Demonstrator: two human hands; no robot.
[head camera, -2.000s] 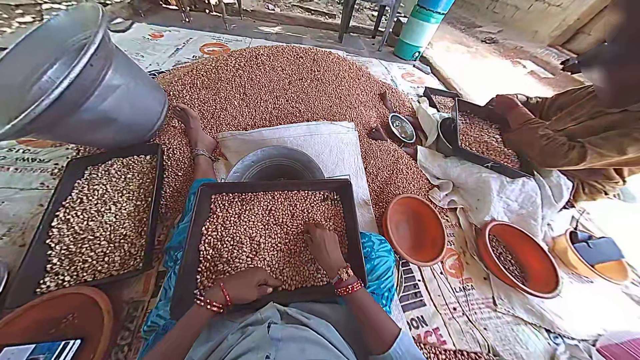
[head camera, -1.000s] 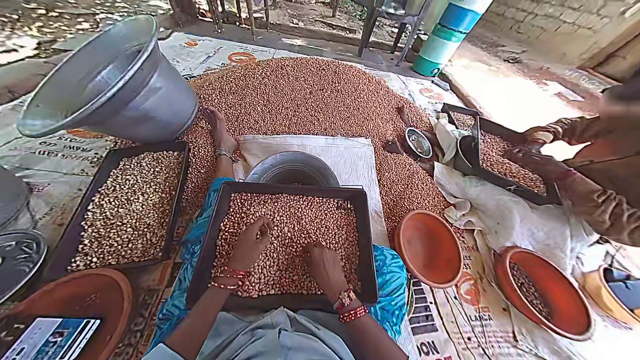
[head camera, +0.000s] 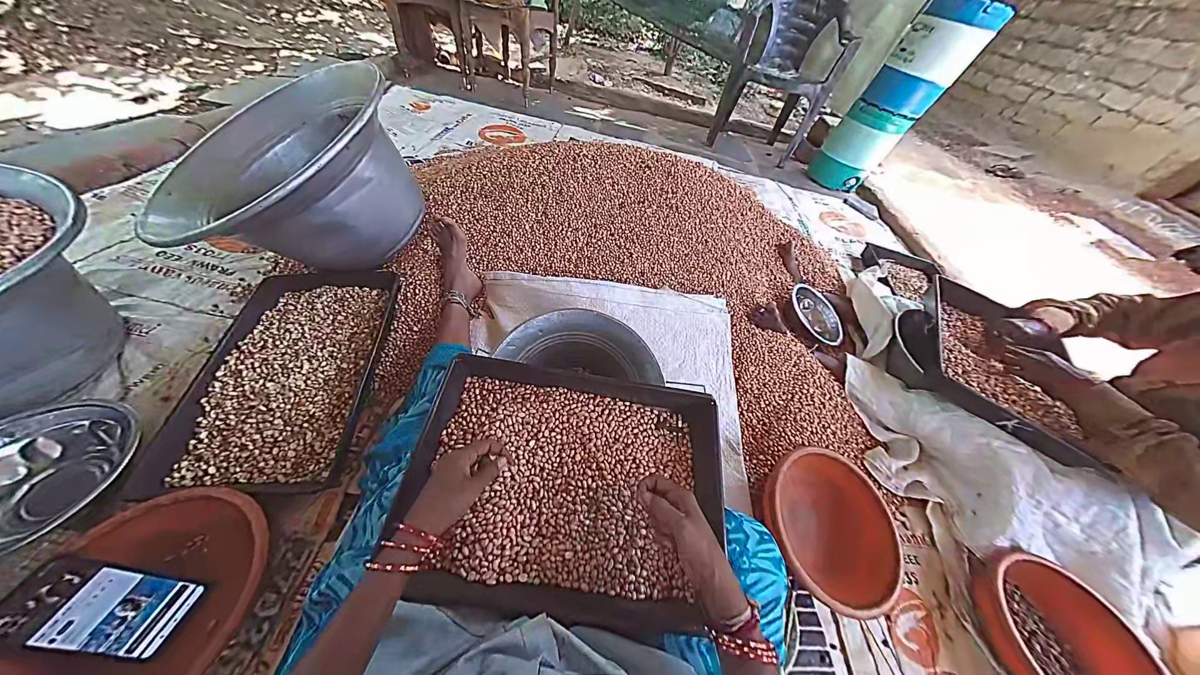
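Observation:
A black tray (head camera: 708, 441) of reddish-brown nuts or seeds (head camera: 562, 487) lies across my lap. Over its left part is my left hand (head camera: 461, 483), thumb and fingertips close together; whether it pinches a nut I cannot tell. At the tray's right side my right hand (head camera: 677, 520) is held with curled fingers low over the nuts, and its grip is unclear too. Just beyond the tray stands a round metal basin (head camera: 581, 328) on a white woven sack (head camera: 698, 328). A large heap of the same nuts (head camera: 600, 206) spreads behind it.
Left are a tilted metal tub (head camera: 375, 206), another tub (head camera: 56, 319), a tray of paler nuts (head camera: 281, 384), a metal plate (head camera: 122, 431) and a clay bowl (head camera: 248, 534) with a phone (head camera: 117, 611). Right are clay bowls (head camera: 834, 530) (head camera: 1003, 581) and another person's hands (head camera: 1031, 347) at a black tray (head camera: 994, 412).
My left hand has gone from the tray's near edge to above its left part. My right hand has shifted toward the tray's right side. The view has swung somewhat left.

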